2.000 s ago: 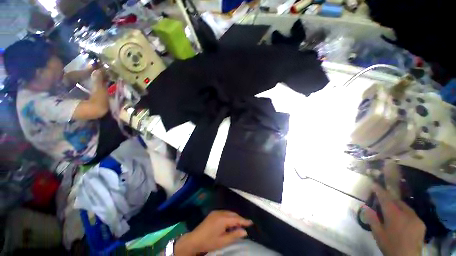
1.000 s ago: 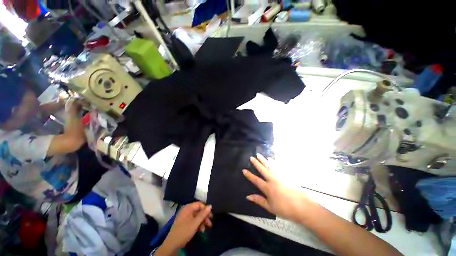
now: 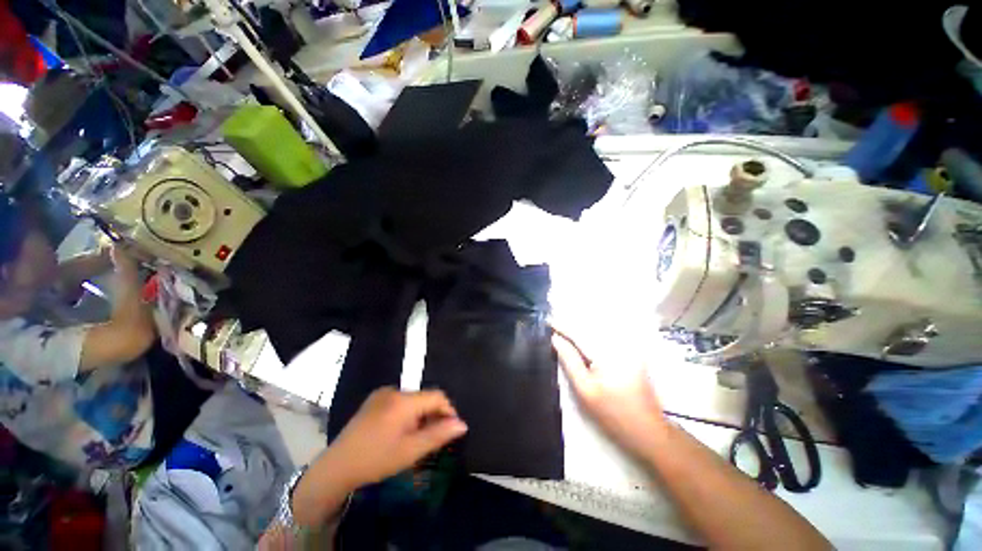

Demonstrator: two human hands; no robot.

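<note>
The black garment body (image 3: pixel 398 205) lies spread on the white table left of the machine head, with jagged edges. A black cut panel (image 3: pixel 495 377) hangs toward the table's front edge. My left hand (image 3: pixel 407 428) is over the panel's left side, fingers curled; whether it grips cloth is unclear. My right hand (image 3: pixel 608 390) lies at the panel's right edge, its fingertips lost in glare and partly hidden. The off-white sewing machine head (image 3: pixel 797 258) stands at right. Black-handled shears (image 3: pixel 777 436) lie beneath it.
A person's arm (image 3: pixel 121 323) is at a neighbouring machine (image 3: pixel 185 210) at far left. A lime-green box (image 3: pixel 274 146) stands beside it. Light blue cloth (image 3: pixel 931 409) is at far right. Plastic bags (image 3: pixel 732 95) and thread spools lie behind the table.
Over two seconds, my right hand left the shears and moved left to the black panel. My left hand rose onto the panel's left side. The view shifted, moving the machine head leftward in the picture.
</note>
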